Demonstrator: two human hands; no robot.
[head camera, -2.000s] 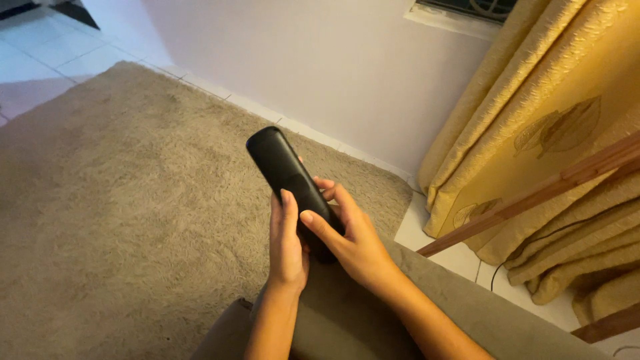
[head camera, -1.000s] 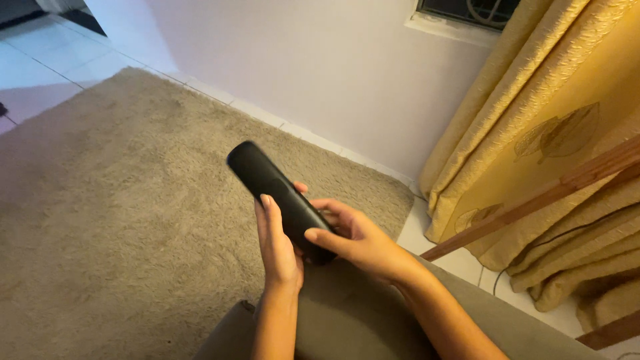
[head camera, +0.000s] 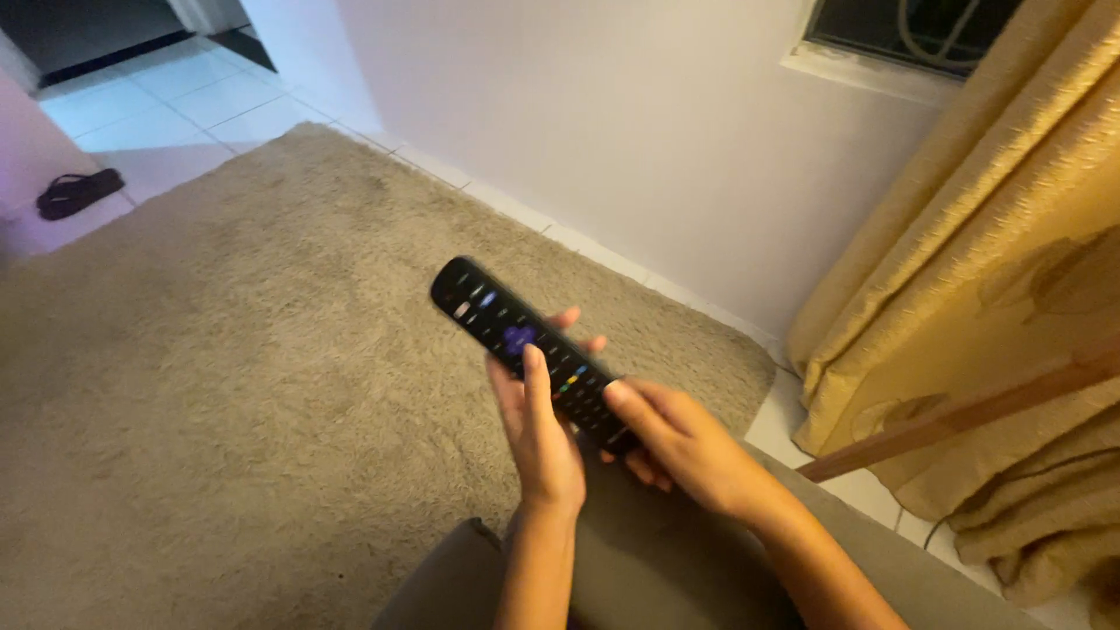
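A black remote control lies tilted across both hands with its buttons facing up, among them a purple directional pad and a row of small coloured keys. My left hand holds it around the middle, thumb over the lower edge of the purple pad and fingertips showing past the far side. Around the near end of the remote, my right hand grips with its thumb on top at the edge and its fingers partly hidden beneath.
A beige shaggy rug covers much of the tiled floor. Grey upholstery is below my hands. Yellow curtains and a wooden bar stand at right, by a pale wall. A dark sandal lies far left.
The remote has been turned over: its plain black back faced up in both earlier frames, and its button side shows now. Both hands have stayed on it.
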